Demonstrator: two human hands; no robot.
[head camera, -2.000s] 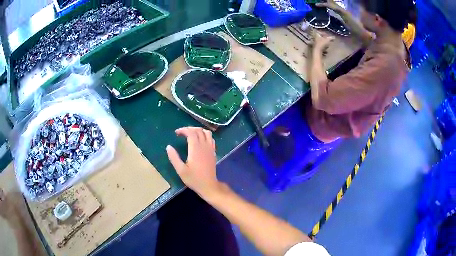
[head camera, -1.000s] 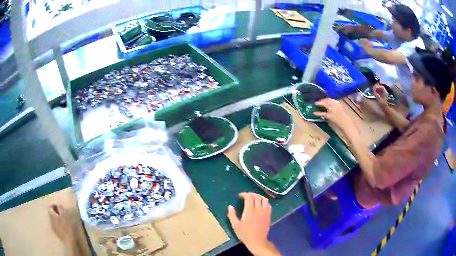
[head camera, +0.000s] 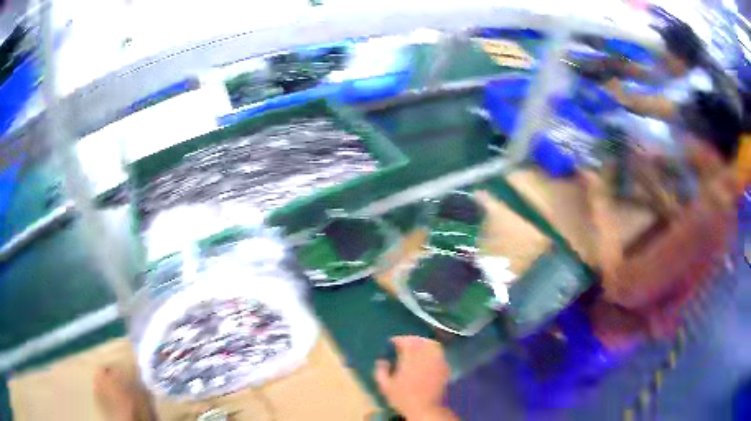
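The frame is blurred. My right hand (head camera: 416, 378) is low in the middle at the bench's front edge, thumb apart from the fingers, with nothing visible in it. My left hand (head camera: 122, 393) is a blurred shape at the bottom left, over the cardboard mat (head camera: 53, 382); its fingers cannot be made out. Between my hands the open clear bag (head camera: 306, 333) holds small metal fittings (head camera: 222, 341). A pale dish (head camera: 212, 415) is cut by the bottom edge. Green-and-black housings (head camera: 342, 251) lie beyond my right hand, the nearest (head camera: 453, 292) in front of another (head camera: 453, 220).
A large green tray (head camera: 387, 148) of small parts stands behind the bag. A pale upright post (head camera: 82, 205) rises at the left, another (head camera: 539, 99) at the right. A co-worker (head camera: 683, 238) sits at the right beside a blue stool (head camera: 560, 349). Blue crates (head camera: 510, 107) stand farther back.
The view has swung up and left, so the bench sits lower and farther right. The housing farthest along the bench no longer shows at its place; the co-worker's hand was over it one second ago.
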